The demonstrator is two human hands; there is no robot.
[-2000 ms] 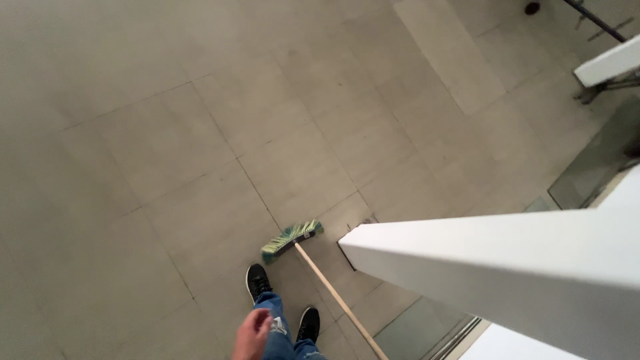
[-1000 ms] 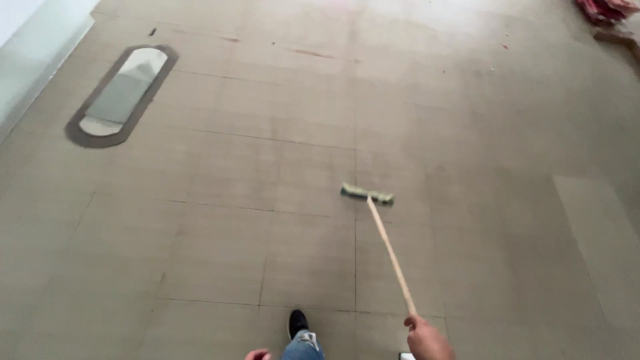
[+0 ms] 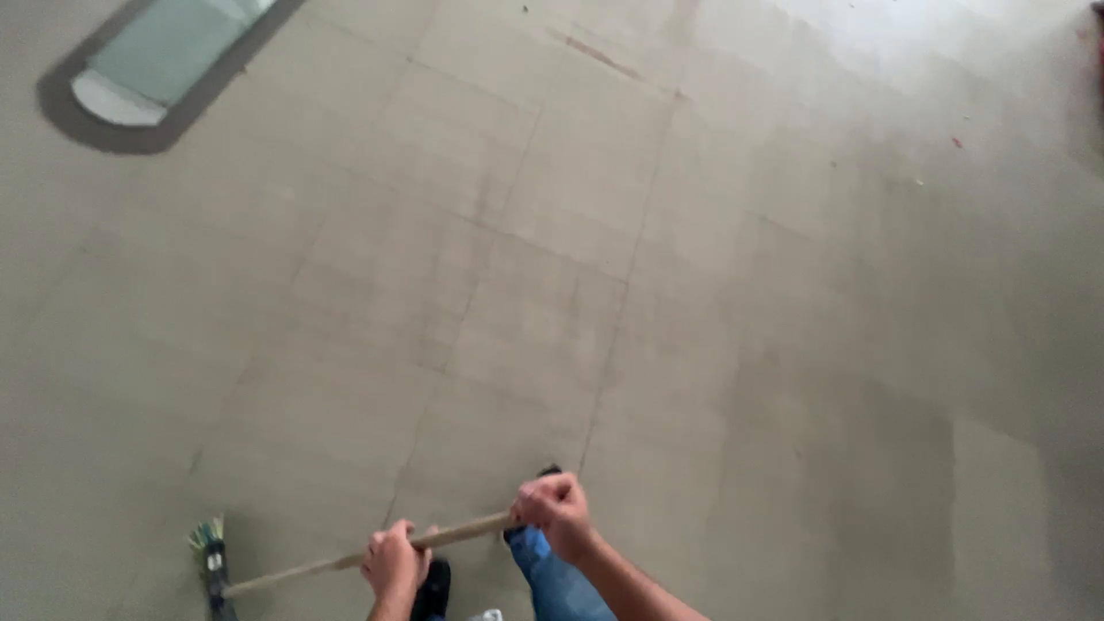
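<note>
A push broom with a wooden handle (image 3: 297,572) lies across the lower left of the view, its dark broom head (image 3: 214,569) with green and pale bristles near the bottom left. My left hand (image 3: 397,556) is closed around the middle of the handle. Higher up, my right hand (image 3: 552,509) grips the handle's upper end. Below and between the hands are my dark shoe (image 3: 433,591) and a leg in blue jeans (image 3: 552,578).
Tiled floor (image 3: 517,302) spreads all around, with a reddish streak (image 3: 604,59) and small bits of debris at the top. A rounded mirror-like panel with a dark border (image 3: 164,69) is at the upper left. Something dark and red shows at the right edge.
The broom head has swung from in front of me to my left. My left hand, off the handle one second ago, now holds it too. The view has shifted a lot.
</note>
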